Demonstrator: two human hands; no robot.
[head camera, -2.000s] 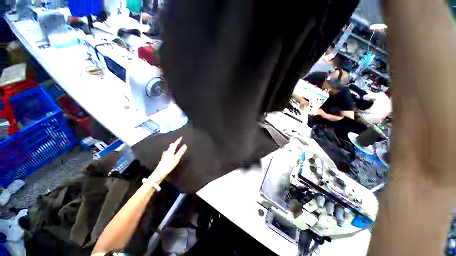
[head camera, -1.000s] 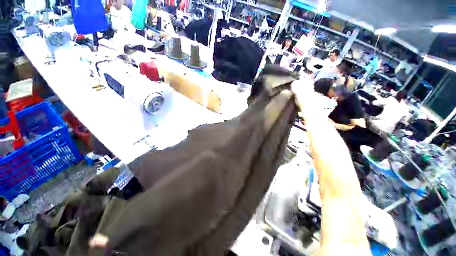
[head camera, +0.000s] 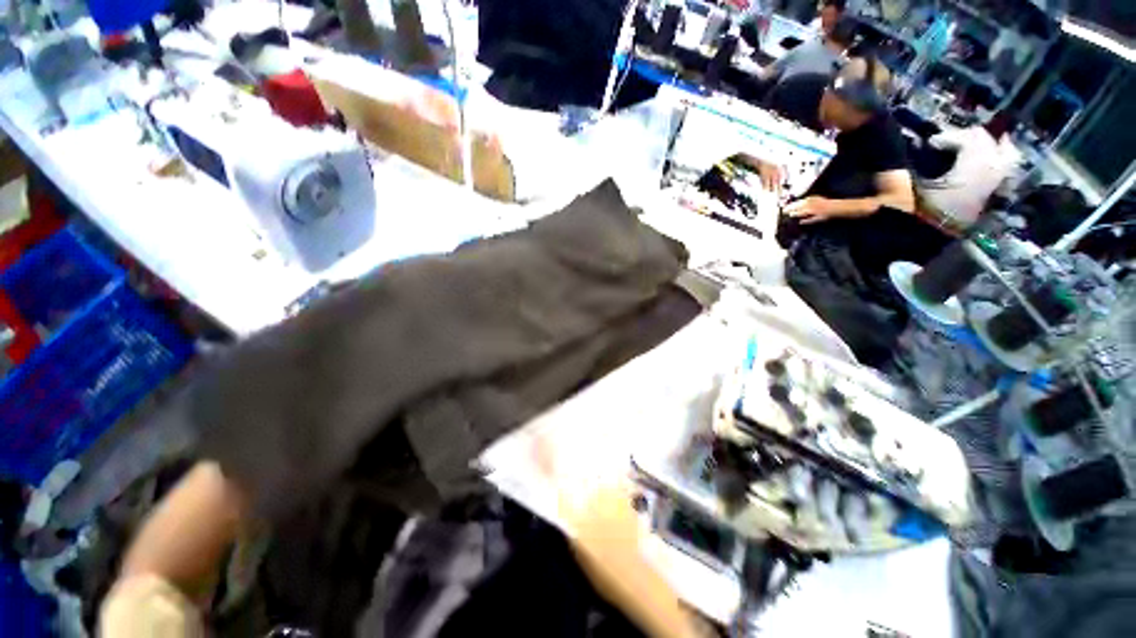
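Observation:
A dark brown garment piece (head camera: 424, 337) lies across the white table, left of the overlock machine (head camera: 847, 436), and hangs over the front edge. My left hand (head camera: 193, 530) is at the lower left, at the hanging end of the cloth; the cloth hides its fingers, so its grip does not show. My right hand (head camera: 586, 492) is blurred over the table's front edge, between the cloth and the overlock machine. No cloth shows clearly in it, and its fingers cannot be made out.
A white lockstitch machine (head camera: 299, 187) stands beyond the cloth at the left. Blue crates (head camera: 87, 361) are on the floor at the far left. Dark thread cones (head camera: 1078, 486) stand at the right. A person in black (head camera: 860, 162) sits at another machine beyond the overlock.
The brown cloth was raised by my right hand; now it lies lower across the table. My right hand has come down and back toward the front edge, away from the cloth's far end.

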